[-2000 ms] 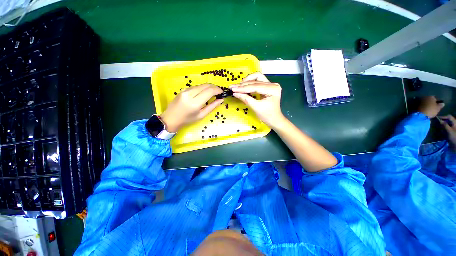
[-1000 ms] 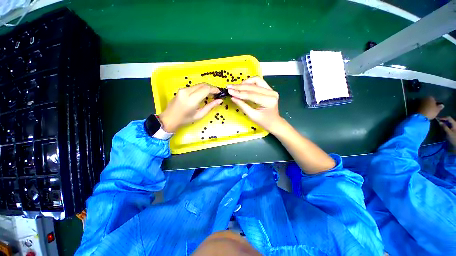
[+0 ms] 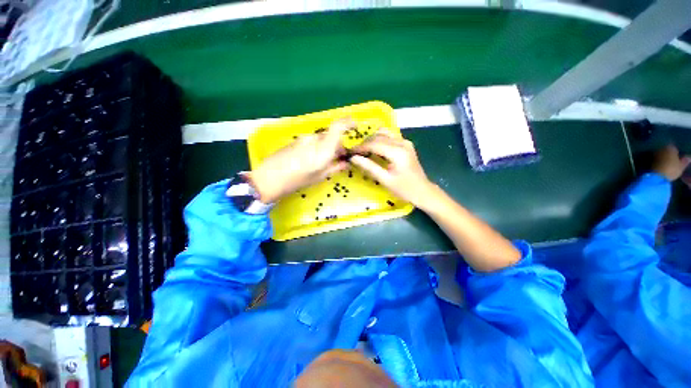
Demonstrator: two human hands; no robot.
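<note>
The yellow parts tray (image 3: 341,227) lies in front of me on the dark green worktop. Small black parts (image 3: 341,189) are scattered in it. My left hand (image 3: 307,161) and my right hand (image 3: 394,163) meet above the tray. A black housing (image 3: 348,155) shows between their fingertips, mostly hidden by the fingers. My left hand is blurred, with its back turned up. My right hand has its fingertips on the housing from the right.
A stack of black blister trays (image 3: 83,197) stands at left. A white-topped pad (image 3: 500,123) lies at right by the green belt (image 3: 318,61). A control box (image 3: 82,356) is lower left. Another person's blue sleeve (image 3: 633,235) is at right.
The view has shifted, so the tray and blister stack sit lower and further right. My left hand has turned over more at the wrist. The black thing on the belt beyond the pad no longer shows.
</note>
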